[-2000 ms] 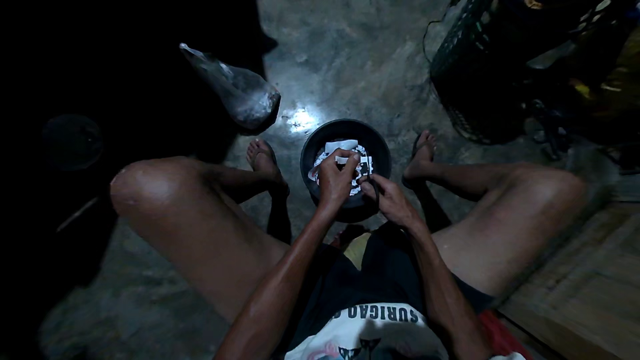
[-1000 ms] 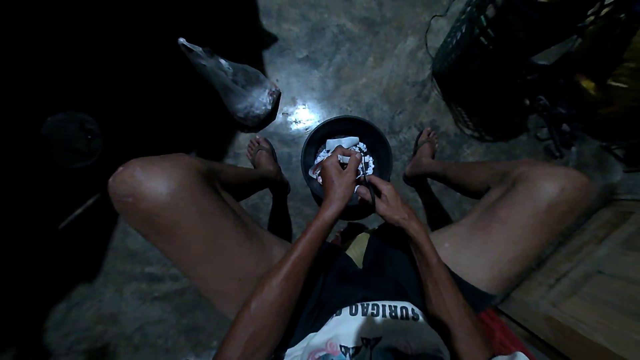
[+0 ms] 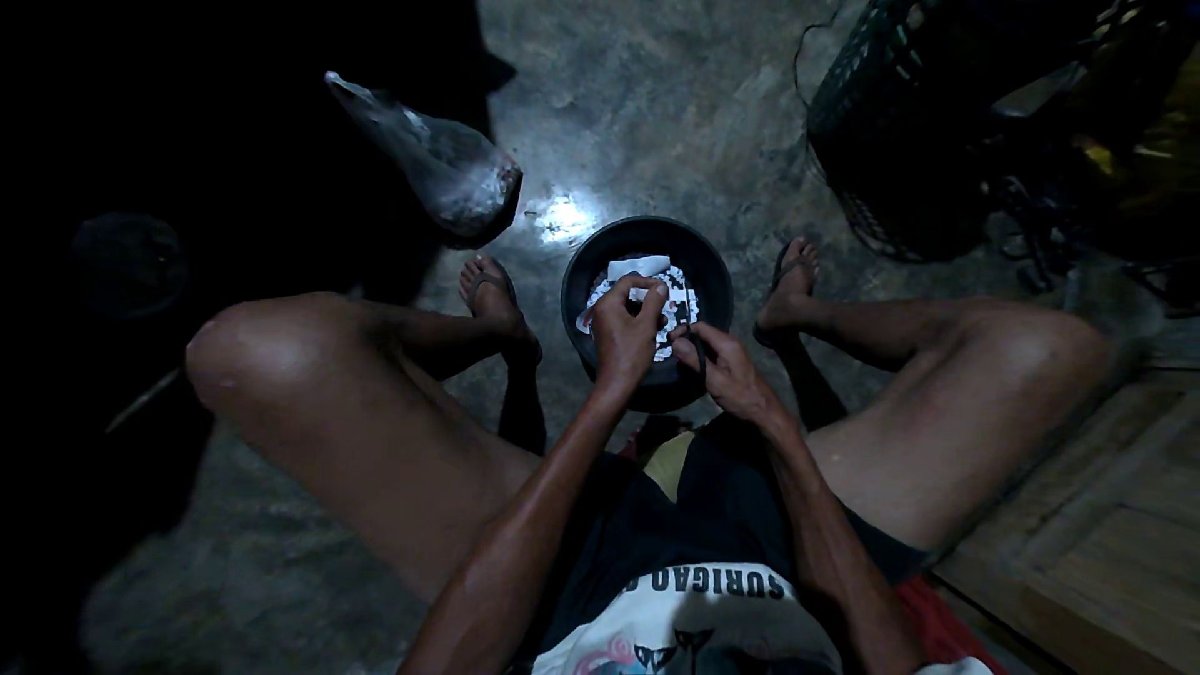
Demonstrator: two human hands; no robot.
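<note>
A round dark basin (image 3: 578, 281) stands on the floor between my feet, with many small white pieces (image 3: 677, 277) and a larger folded white piece (image 3: 640, 265) inside. Over it, my left hand (image 3: 630, 333) pinches a narrow white strip (image 3: 673, 294), which looks like paper or cloth, between thumb and fingertips. My right hand (image 3: 720, 364) is close beside it, its fingers in the dark handles of scissors (image 3: 695, 333) whose thin blades point away from me near the strip's end. Whether the blades touch the strip is hard to tell.
A knotted clear plastic bag (image 3: 450, 169) with contents lies on the concrete floor beyond my left foot. At the upper right stands a dark green perforated plastic basket (image 3: 862, 103), with a thin cable beside it. Wooden panelling (image 3: 1097, 506) is at the lower right. Deep shadow covers the left side.
The white strip now shows extending to the right from my left fingertips. The scissors in my right hand have shifted slightly and point away from me. The basin and bag have stayed in place.
</note>
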